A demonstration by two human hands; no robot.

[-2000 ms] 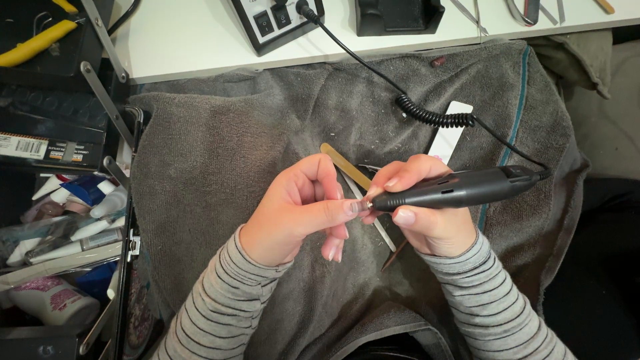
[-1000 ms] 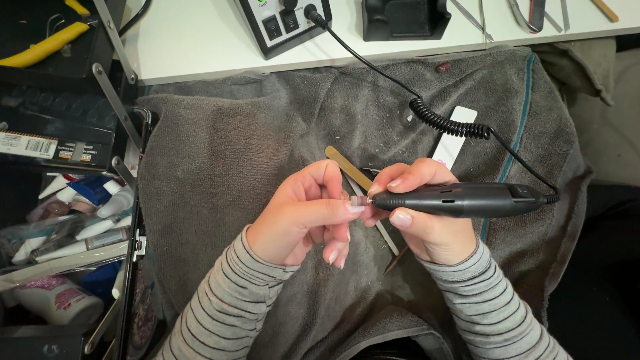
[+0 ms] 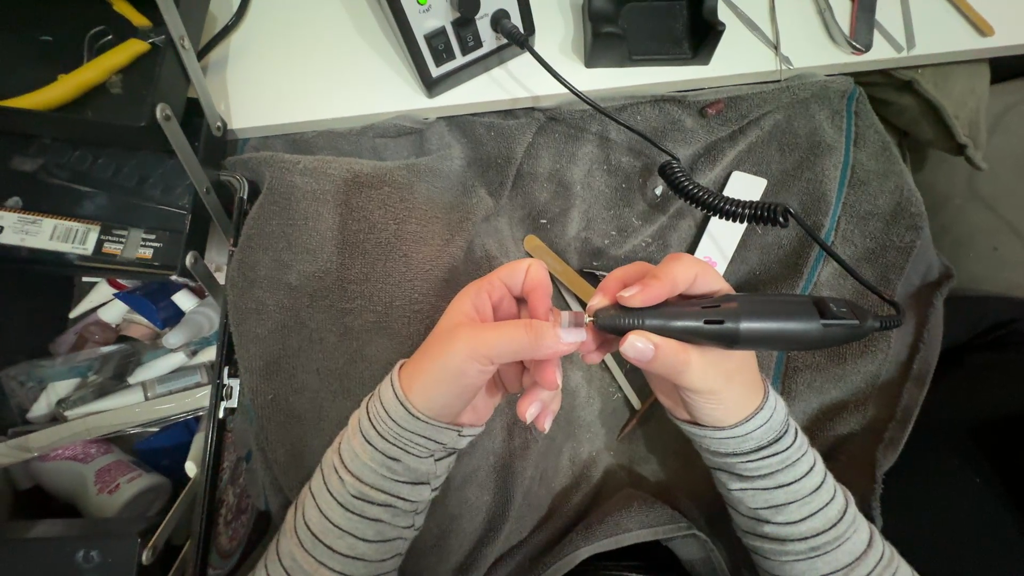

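My right hand [image 3: 688, 352] grips a black electric nail drill handpiece [image 3: 744, 322], which lies level and points left. Its metal tip meets a small translucent piece [image 3: 571, 318], which looks like a nail tip, pinched between the thumb and fingers of my left hand [image 3: 496, 344]. The exact contact at the tip is too small to tell. Under the hands, a tan nail file [image 3: 556, 264], a thin white stick [image 3: 620, 380] and a brown pointed tool [image 3: 636, 418] lie on a grey towel [image 3: 352, 264]. A white nail file [image 3: 732, 216] rests beneath the handpiece's coiled cord [image 3: 720, 200].
At the back, a white table [image 3: 320, 64] bears the drill's control box [image 3: 460, 40], a black holder [image 3: 652, 32] and metal tools [image 3: 852, 24]. An open case [image 3: 224, 336] on the left holds tubes, a bottle [image 3: 100, 476] and yellow-handled pliers [image 3: 88, 76].
Both hands keep their hold on the handpiece and the small piece and stay close together. No other thing has plainly moved.
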